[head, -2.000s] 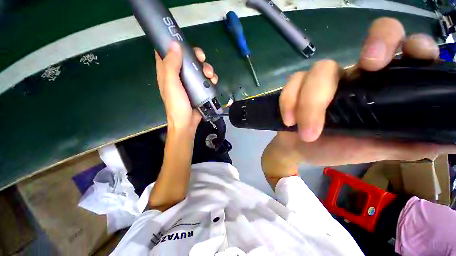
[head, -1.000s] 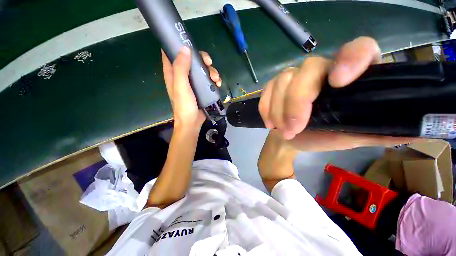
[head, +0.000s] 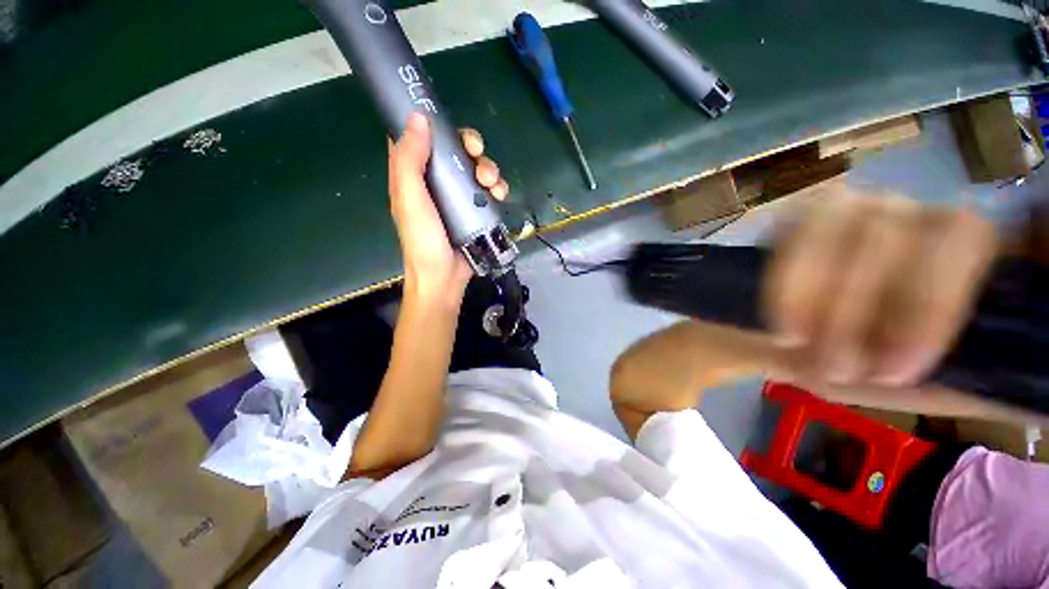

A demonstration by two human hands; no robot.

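My left hand (head: 428, 213) is closed around a grey handle (head: 416, 132) marked SLF, near its open tail end, where dark and metallic parts show. The handle's upper end runs out of the picture at the top. My right hand (head: 880, 288), blurred, holds a black electric screwdriver (head: 696, 280) to the right of the tail end, apart from it. The screwdriver's tip is blurred. A black cord (head: 506, 301) hangs below the tail end.
A blue hand screwdriver (head: 543, 71) and a second grey handle (head: 667, 54) lie on the green bench (head: 276, 219). Piles of screws (head: 123, 175) lie at the left. A red stool (head: 834, 454), a pink-clothed person's part (head: 992, 518), cartons (head: 173, 483) and a white bag (head: 270, 443) are below.
My right hand has drawn the electric screwdriver away to the right, off the handle's tail end. My left hand still holds the handle in nearly the same place.
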